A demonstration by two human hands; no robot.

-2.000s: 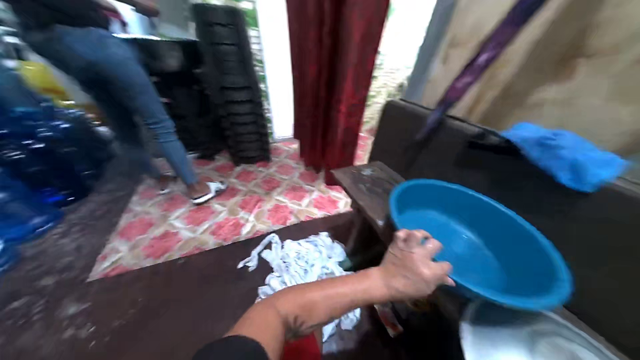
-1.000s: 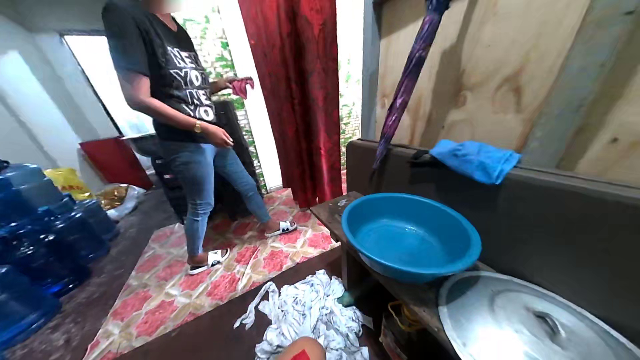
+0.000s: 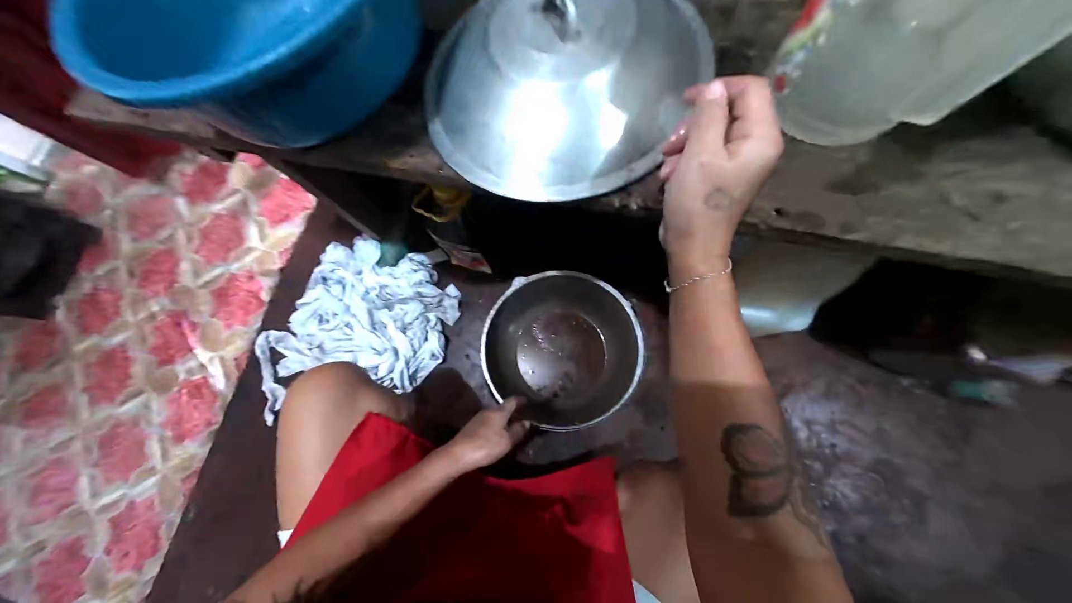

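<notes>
My left hand [image 3: 492, 434] grips the near rim of a metal pot [image 3: 563, 352] on the floor, with some liquid in its bottom. Up on the wooden bench, my right hand [image 3: 722, 138] holds the right edge of a round metal lid [image 3: 578, 92], thumb on top and fingers at the rim. A blue plastic basin [image 3: 251, 75] stands left of the lid. White twisted cloth [image 3: 373, 310] lies heaped on the floor to the left of the pot.
The wooden bench [image 3: 888, 201] runs across the top, with a translucent container [image 3: 904, 59] at its right. Under it are a yellow-handled item [image 3: 441, 201] and a pale metal vessel [image 3: 779, 285]. Patterned red and white flooring [image 3: 159, 335] lies at the left.
The view has swung down toward the floor and bench. My right hand is now at the lid's edge, and my left hand and the pot have come into view.
</notes>
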